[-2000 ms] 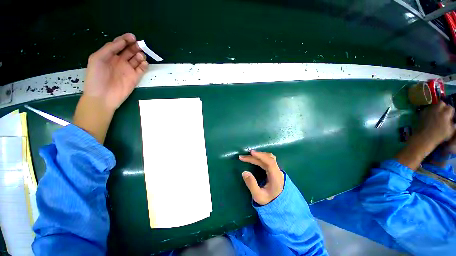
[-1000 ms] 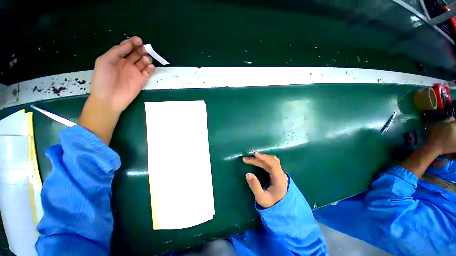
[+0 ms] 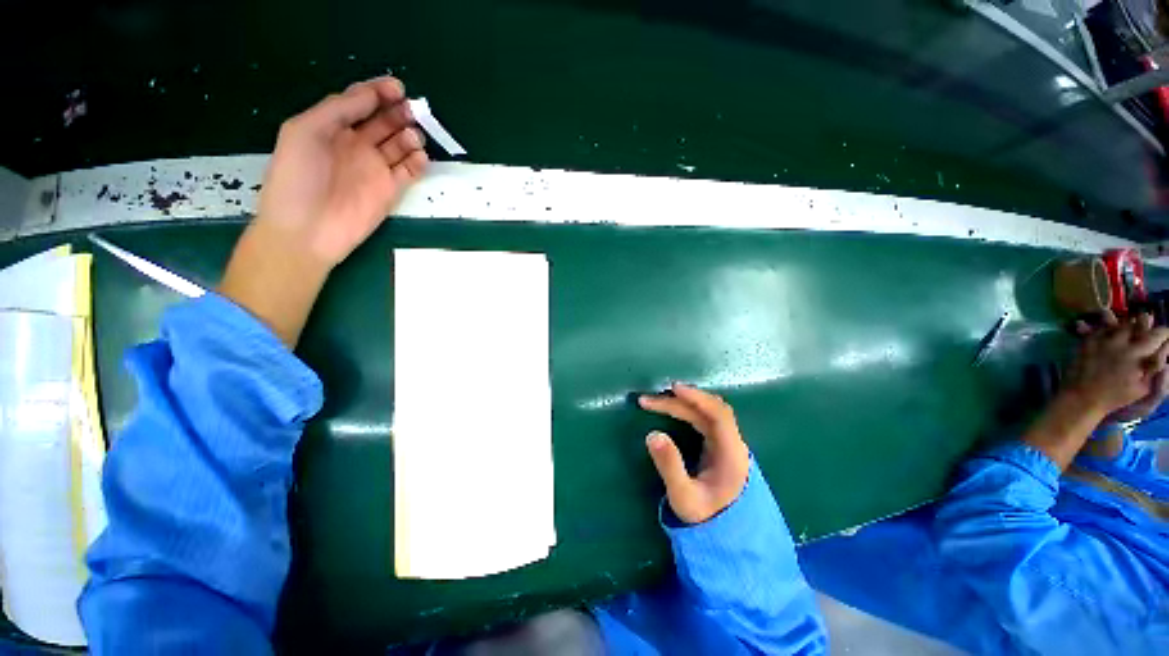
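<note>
My left hand (image 3: 340, 167) is palm up over the white edge rail and holds a small white adhesive strip (image 3: 439, 127) at its fingertips, above the dark green belt. My right hand (image 3: 703, 451) rests on the green bench with thumb and fingers apart and holds nothing that I can see. The centre sheet stack (image 3: 473, 410), white with a yellow left edge, lies flat between my two arms and touches neither hand.
The left sheet stack (image 3: 39, 436) and a slim pale stick (image 3: 148, 267) lie at left. The rail (image 3: 615, 196) crosses beyond the bench. At right are a pen-like tool (image 3: 991, 338), a brown roll (image 3: 1081, 286) and a neighbour's hands (image 3: 1118, 368).
The view has shifted slightly, so the bench items sit a little differently. My left hand still holds the strip and my right hand keeps its open pose. The neighbour's hands have moved closer to the brown roll.
</note>
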